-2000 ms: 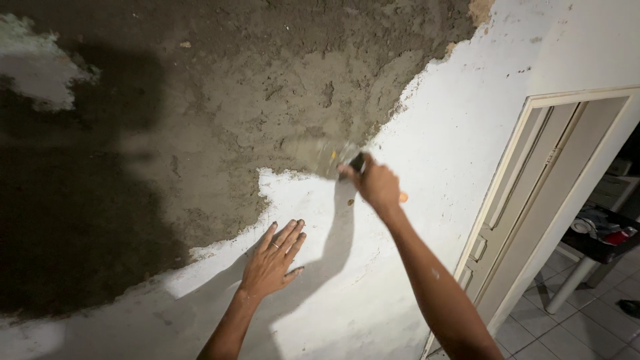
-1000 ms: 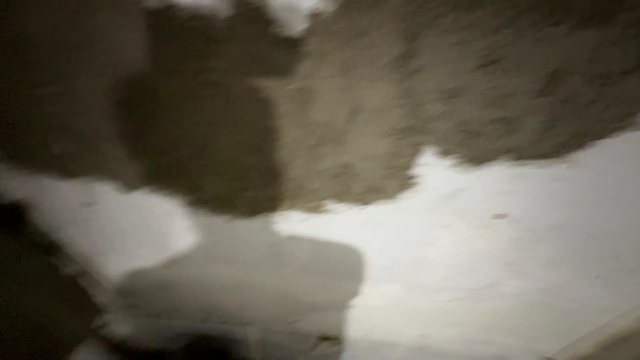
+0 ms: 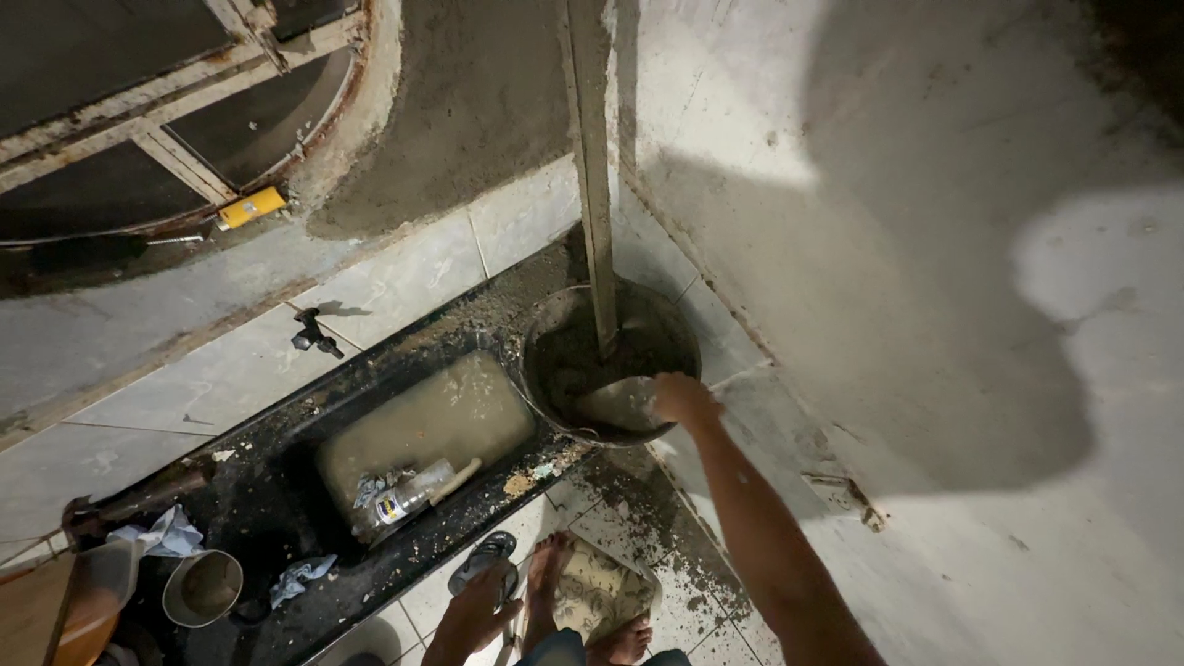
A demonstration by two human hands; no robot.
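My right hand [image 3: 686,401] reaches over the rim of a round bucket [image 3: 692,324] and grips a flat trowel or scraper [image 3: 620,404], whose blade lies over the grey mortar [image 3: 564,361] inside. A long straight bar [image 3: 595,176] stands in the bucket, its upper part running up the wall corner. Down at the lower middle is my left hand [image 3: 474,618], with its fingers apart and nothing seen in it, above the floor near a sandal.
Left of the bucket, a black sink [image 3: 370,361] holds cloudy water and a plastic bottle [image 3: 412,495]. A metal pot [image 3: 203,588], rags [image 3: 301,573] and a black tap [image 3: 314,335] are farther left. Debris covers the tiled floor beside the patterned mat [image 3: 601,592].
The view has turned from the partly plastered wall to the sink corner. My left hand, earlier against the wall, is now low; my right hand with its tool is now at the bucket.
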